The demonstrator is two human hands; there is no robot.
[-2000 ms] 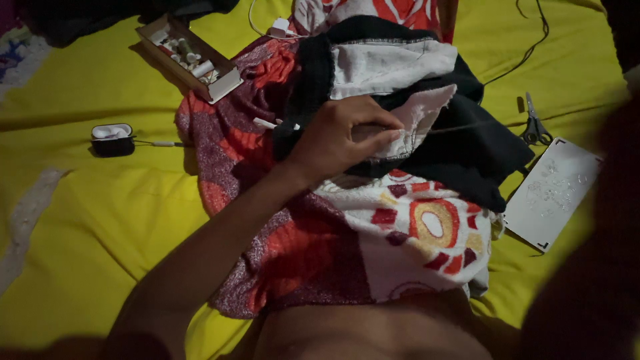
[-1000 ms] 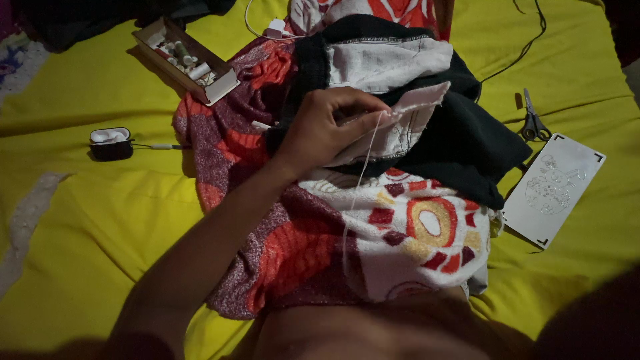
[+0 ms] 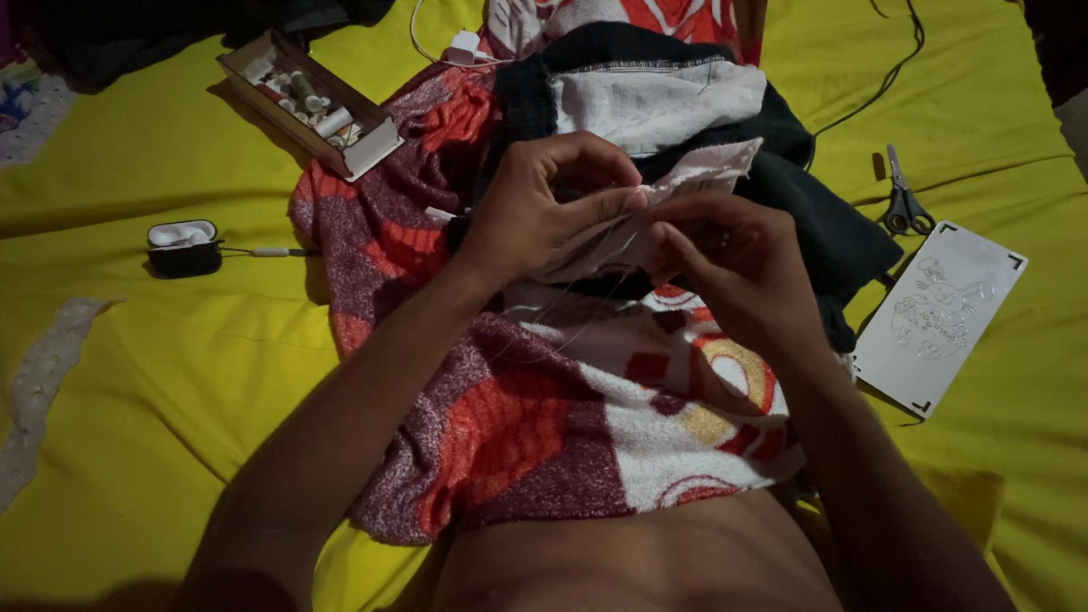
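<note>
Between thumb and fingers, my left hand [image 3: 552, 204] pinches the edge of a white cloth piece [image 3: 718, 166], part of a dark garment [image 3: 841, 229] with white inner fabric [image 3: 654, 102]. Close beside it, my right hand [image 3: 731, 263] has its thumb and fingertips together at the cloth's edge. Whether a needle is between them cannot be seen. Pale thread [image 3: 586, 289] hangs in loose loops below both hands. The garment lies over a patterned red, maroon and white towel [image 3: 510, 425] across my lap.
An open box [image 3: 297, 119] of thread spools lies upper left, a black earbud case [image 3: 183, 248] at left. Scissors [image 3: 905, 204] and a white plate with a rabbit drawing [image 3: 939, 319] are at right. A white charger [image 3: 463, 48] lies above the towel on the yellow sheet [image 3: 170, 365].
My right hand has come in from the right, where only a dark blurred shape showed, to the cloth's edge. My left hand still pinches the cloth. The thread now hangs in loops.
</note>
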